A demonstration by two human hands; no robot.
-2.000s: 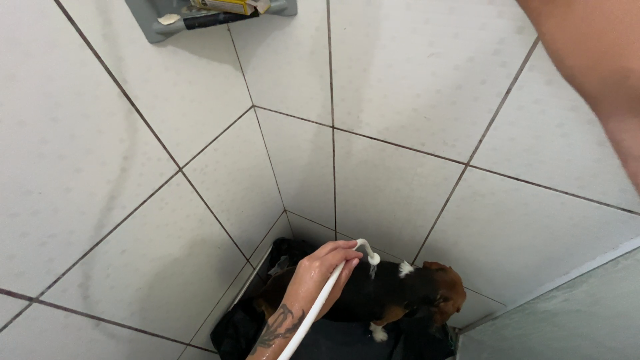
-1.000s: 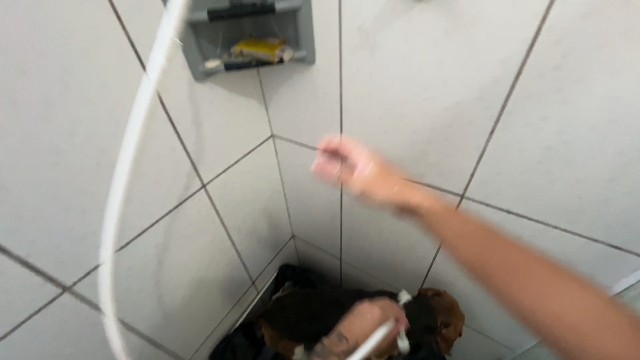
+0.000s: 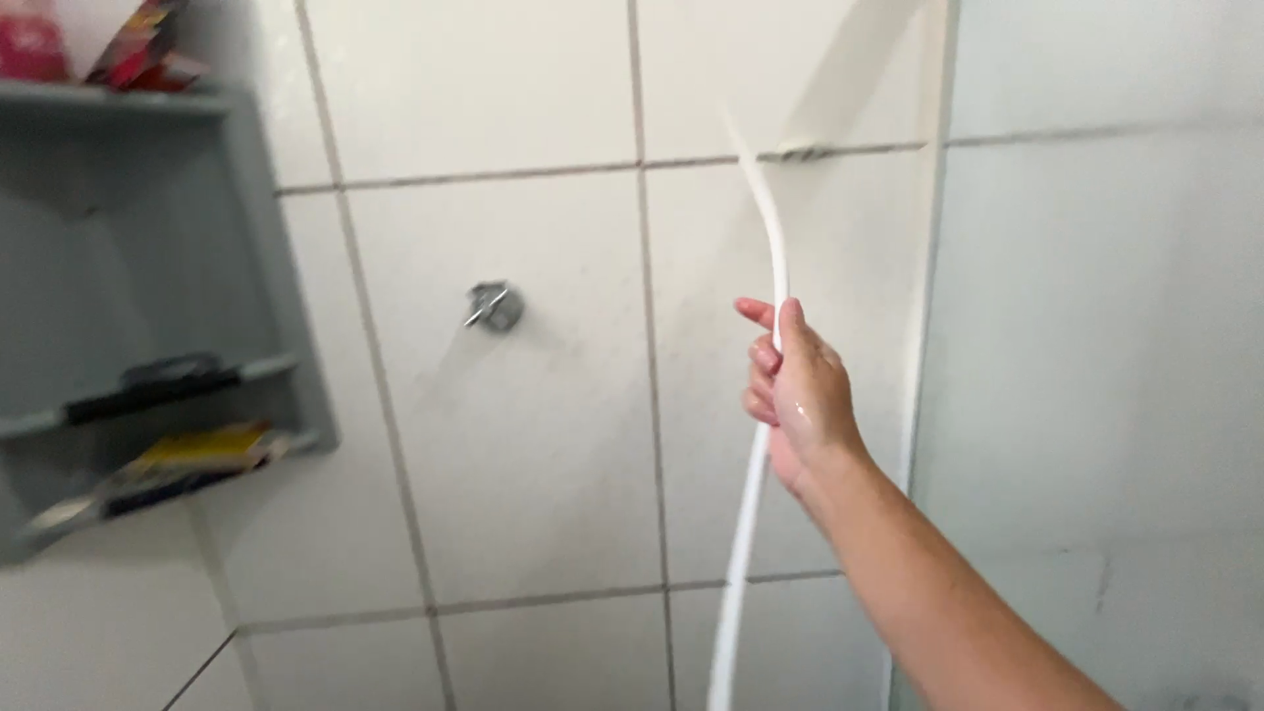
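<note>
My right hand [image 3: 805, 390] grips a thin white shower hose [image 3: 743, 553] at the right of centre, with the index finger partly lifted off it. The hose runs up past the thumb, bends a little to the left and blurs out near the upper wall; below the hand it drops out of the bottom of the view. Drops of water shine on the wet skin. My left hand is out of view. Left of the hose, a chrome shower valve [image 3: 496, 306] sticks out of the white tiled wall [image 3: 513, 444].
A grey corner shelf [image 3: 262, 267] hangs at the left, holding a pink container [image 3: 32, 41], a red wrapper [image 3: 148, 49] and a yellow packet [image 3: 202, 449]. A frosted glass panel [image 3: 1096, 346] stands along the right side.
The view has swung up from the floor corner, so the dog and my tattooed left hand, which held the hose end, are out of sight. My right hand has closed on the hose.
</note>
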